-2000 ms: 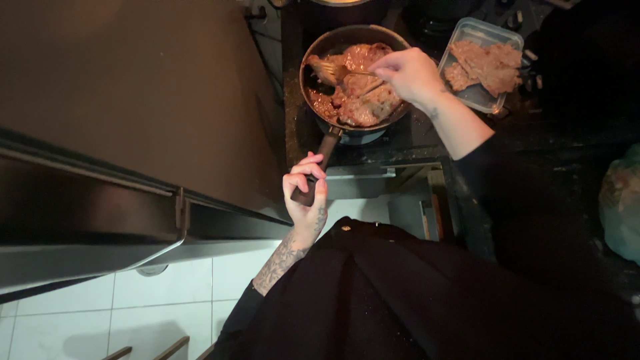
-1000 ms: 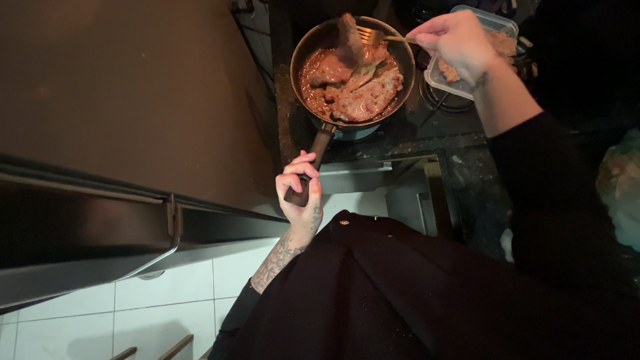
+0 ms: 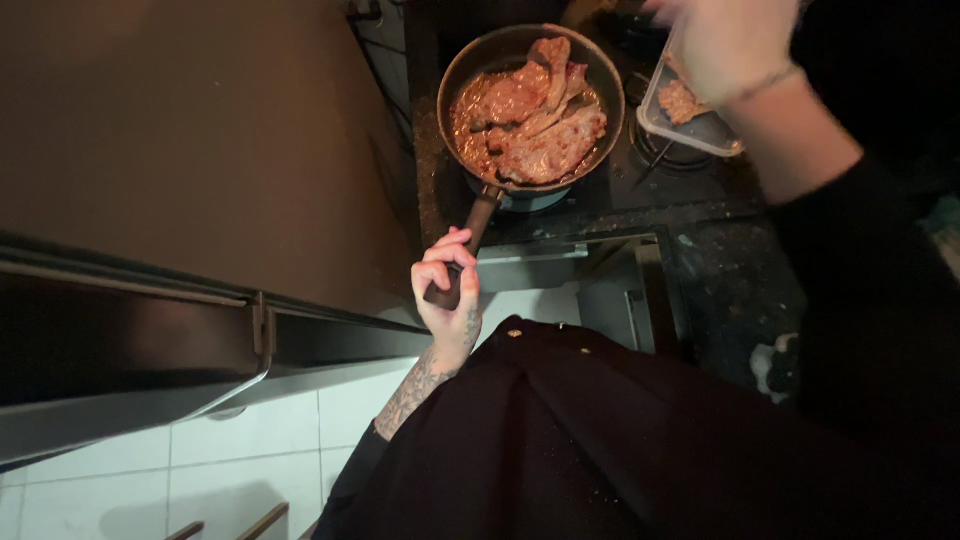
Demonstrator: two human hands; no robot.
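Observation:
My left hand (image 3: 448,289) is closed around the dark handle of a frying pan (image 3: 484,214) at the centre. Slices of meat (image 3: 544,112) lie in glossy, bubbling liquid in the pan, one piece folded up on top of the others. My right hand (image 3: 739,45) is blurred at the top edge, over a clear plastic container (image 3: 686,141) that holds more meat (image 3: 681,103). Its fingers are partly out of the frame, so whether it holds the fork cannot be seen.
The pan and container stand on a dark stove, with a burner grate (image 3: 671,154) beneath the container. A large dark appliance (image 3: 217,150) fills the left. Below the counter is an open compartment (image 3: 570,262). Tiled floor (image 3: 247,442) shows at lower left.
My right hand has moved away from the pan to the right and up, over the container. A piece of meat lifted on a fork one second ago now rests in the pan. My left hand stays on the handle.

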